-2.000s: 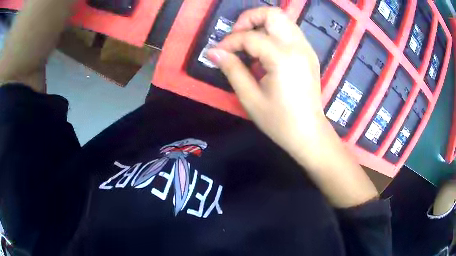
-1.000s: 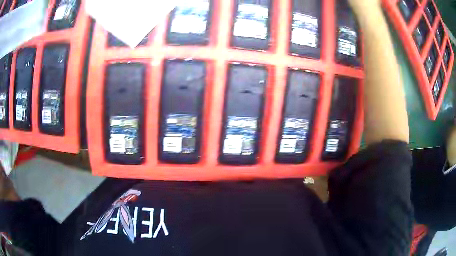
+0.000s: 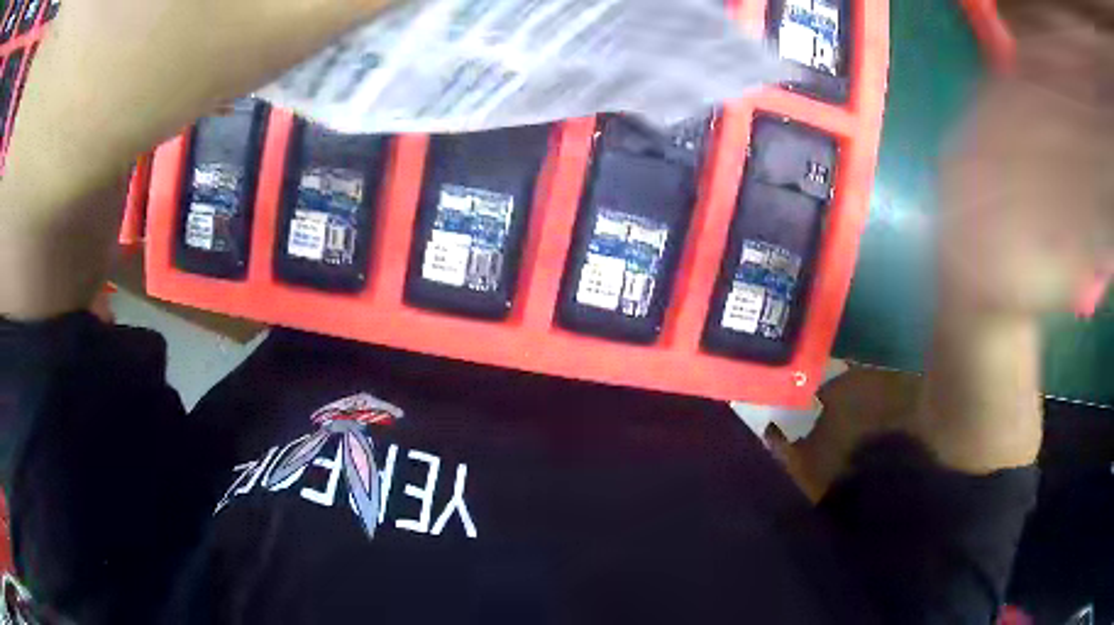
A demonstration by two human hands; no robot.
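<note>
A red-orange tray (image 3: 489,342) lies in front of me, slightly tilted in view. Black open-backed phones (image 3: 757,238) sit in its near row, each with a blue-and-silver patch and a white label (image 3: 446,259) at the near end. A long white printed label strip (image 3: 538,61), blurred, covers most of the far row. My left forearm (image 3: 73,147) crosses the upper left; the hand itself is beyond the top edge. My right hand (image 3: 1026,183) is strongly blurred right of the tray, over the green bench; its fingers and any small thing in them cannot be made out.
The green bench top (image 3: 898,293) shows right of the tray. Part of another red tray (image 3: 132,220) shows at the left. Brown cardboard (image 3: 873,415) with a white scrap (image 3: 800,421) is below the tray's near right corner. A pale surface (image 3: 196,354) is at lower left.
My left forearm has come in from the left, and the strip now lies across the tray's far part. My right arm has moved right, off the tray's end. The view has shifted.
</note>
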